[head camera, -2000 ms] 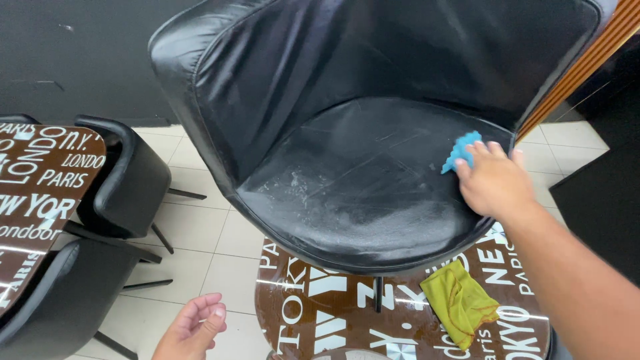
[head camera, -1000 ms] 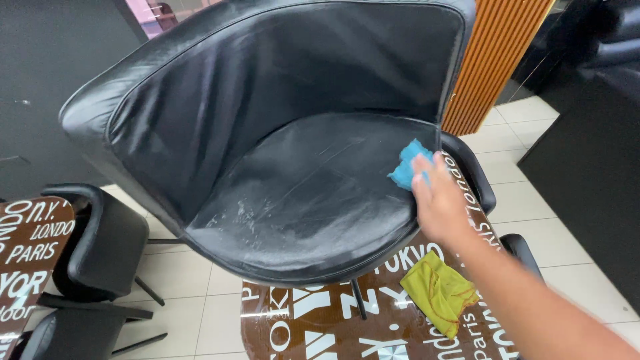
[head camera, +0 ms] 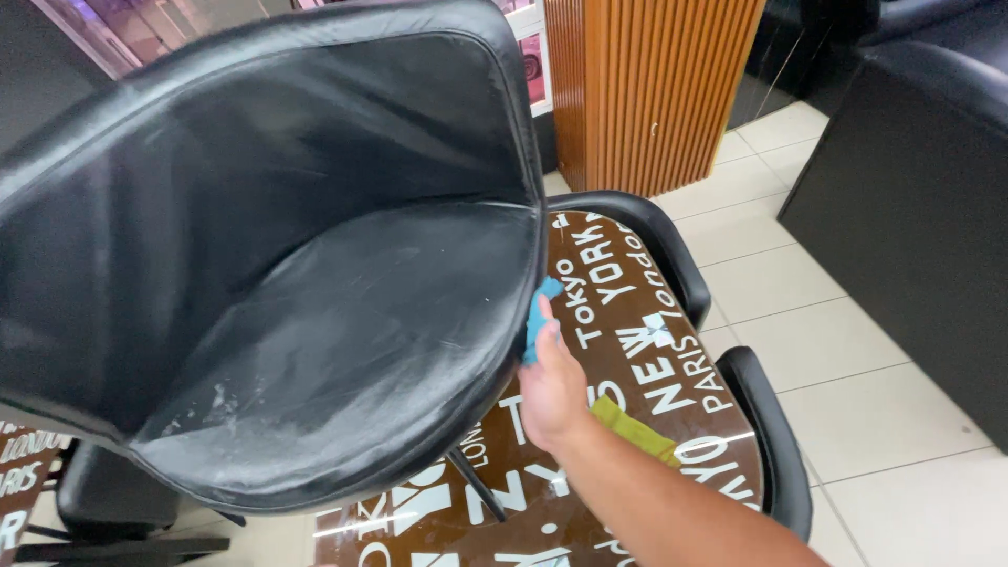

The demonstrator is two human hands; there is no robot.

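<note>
A black leather-look armchair stands raised over a brown table printed with white lettering. Pale smudges mark the front left of its seat. My right hand grips a blue cloth and presses it to the outer right side of the chair, beside the seat edge. Partly behind my forearm, a yellow-green cloth lies on the tabletop. One thin dark chair leg shows below the seat. My left hand is out of view.
Black chairs stand close along the table's right side. Behind is a slatted wooden panel. A large black furniture panel rises at the right, over pale floor tiles. Another dark chair is at lower left.
My right hand has moved with the blue cloth from the seat's right part to the chair's outer right side. My left hand, seen two seconds ago at the bottom, has left view. The view has shifted right.
</note>
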